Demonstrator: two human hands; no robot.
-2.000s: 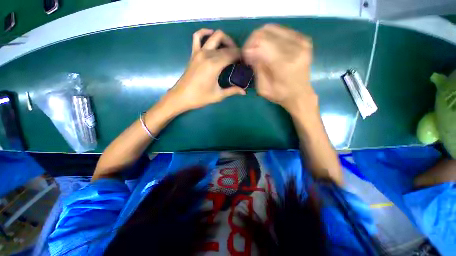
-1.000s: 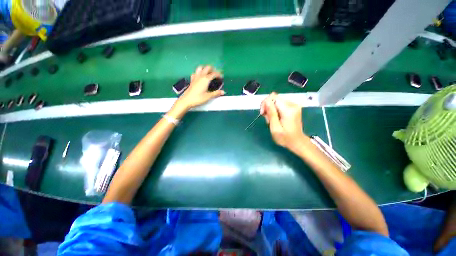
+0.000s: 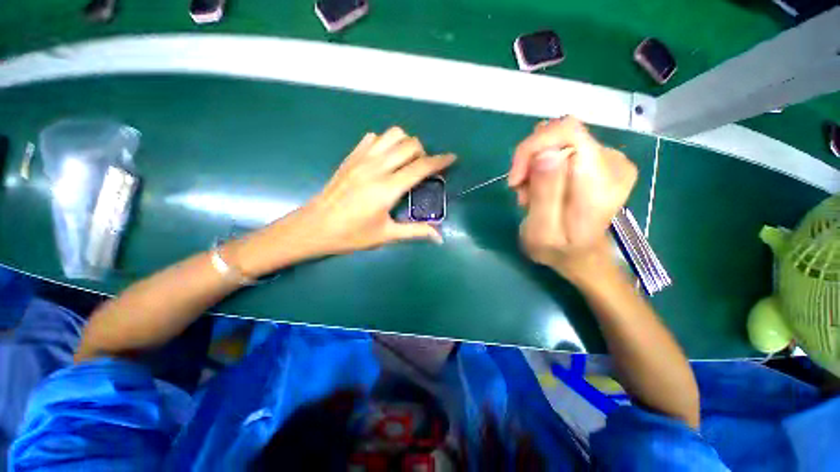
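Note:
A small watch body (image 3: 427, 200), a dark rounded square with a pale pinkish rim, is above the green bench in front of me. My left hand (image 3: 373, 194) holds it between the thumb below and the fingers above. My right hand (image 3: 573, 189) is curled around a fine-tipped tool (image 3: 485, 183). The tool's thin shaft points left toward the watch body, its tip a little apart from the body's right side. The part of the tool inside my right hand is hidden.
Spaced watch bodies (image 3: 539, 50) lie on the green belt beyond the white rail (image 3: 368, 72). A grey post (image 3: 755, 78) stands right. White strips (image 3: 642, 252) lie beside my right forearm, a clear bag (image 3: 81, 198) at left, and a green fan (image 3: 815, 286) at far right.
My left hand has come back from the belt to the bench with a watch body. My right hand still holds the tool, which now points toward that body. The camera view has tilted down.

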